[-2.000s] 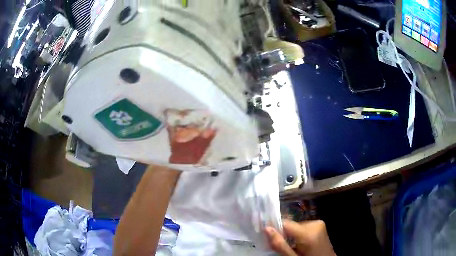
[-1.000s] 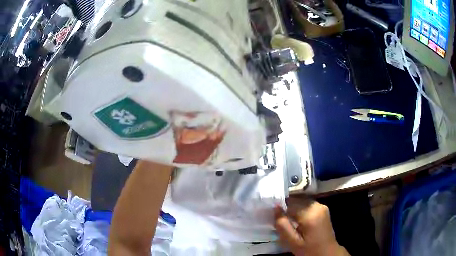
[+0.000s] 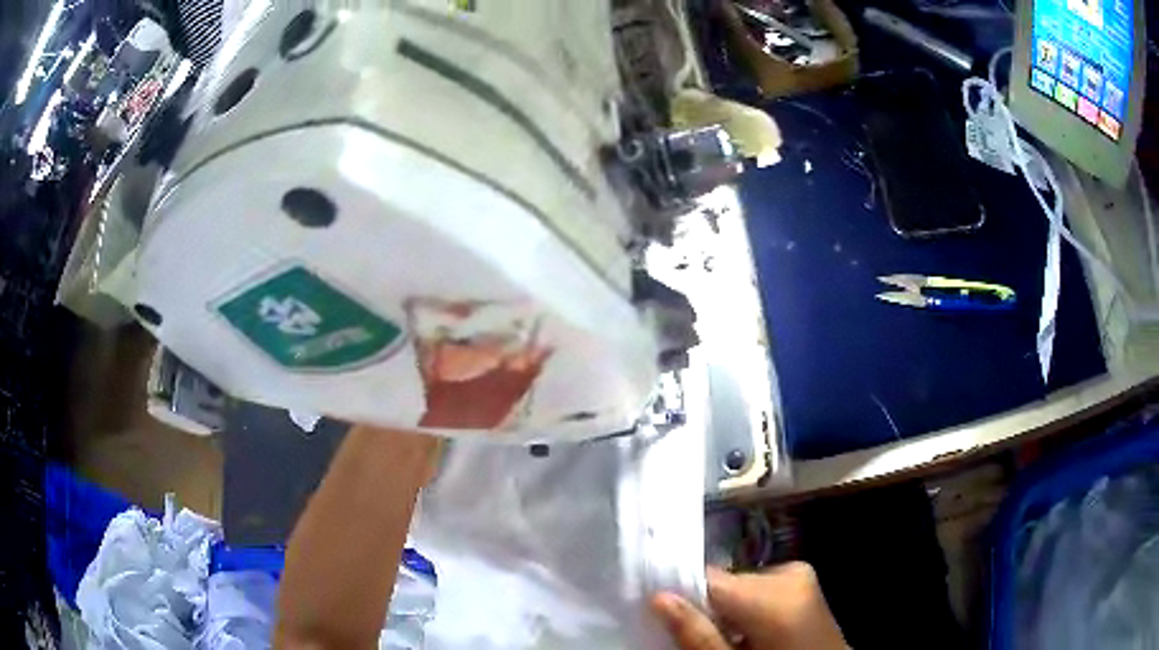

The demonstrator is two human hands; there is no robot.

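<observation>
A white fabric panel (image 3: 547,533) hangs from under the white sewing machine head (image 3: 381,254) toward me. Its right edge lies folded as a narrow strip running up to the needle area (image 3: 664,404). My right hand (image 3: 750,610) pinches this edge near the bottom of the picture, thumb on top. My left forearm (image 3: 356,533) reaches up to the left of the panel; my left hand is hidden behind the machine head.
On the dark table covering right of the machine lie yellow and blue snips (image 3: 947,293), a black smartphone (image 3: 924,165) and a white cord (image 3: 1036,178). A lit control panel (image 3: 1080,76) and small parts box (image 3: 794,57) stand behind. Blue bins sit at lower left (image 3: 76,521) and right (image 3: 1017,533).
My right hand moved up along the edge, then back down and a little left. The fabric's right edge now shows as a straighter, flatter strip. The camera view shifted slightly.
</observation>
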